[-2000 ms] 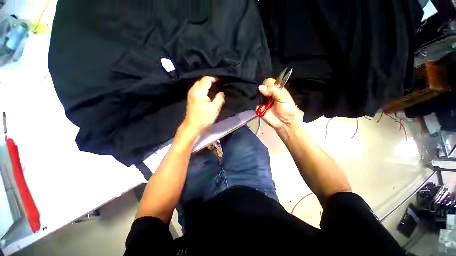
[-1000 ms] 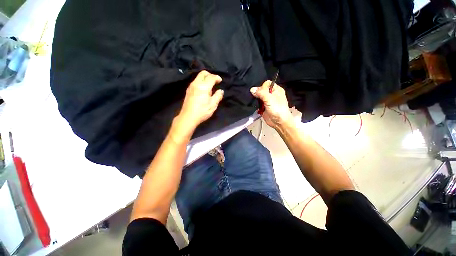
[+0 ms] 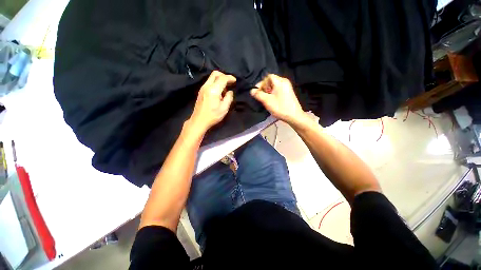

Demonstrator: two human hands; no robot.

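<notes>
A large black garment (image 3: 121, 79) lies spread and wrinkled over the white table in front of me. My left hand (image 3: 215, 97) grips the black cloth near its front edge, thumb and fingers bent together. My right hand (image 3: 277, 96) pinches the same cloth just to the right, its thumb and fingertips close together. A short gap of cloth lies between the hands. A thin dark cord loop (image 3: 195, 59) lies on the garment beyond my left hand. The red-handled snips do not show; I cannot tell if my right hand hides them.
More black cloth (image 3: 358, 58) is heaped at the right and overhangs the table. A red long object (image 3: 36, 213) and a white-grey stack (image 3: 13, 232) lie at the table's left. A bluish clear bag (image 3: 18, 66) is at upper left. A brown wooden box (image 3: 448, 79) stands at right.
My right hand has moved left toward my left hand and its fingers have closed on the cloth. The snips seen in it before are out of sight. The white label seen earliest is no longer visible.
</notes>
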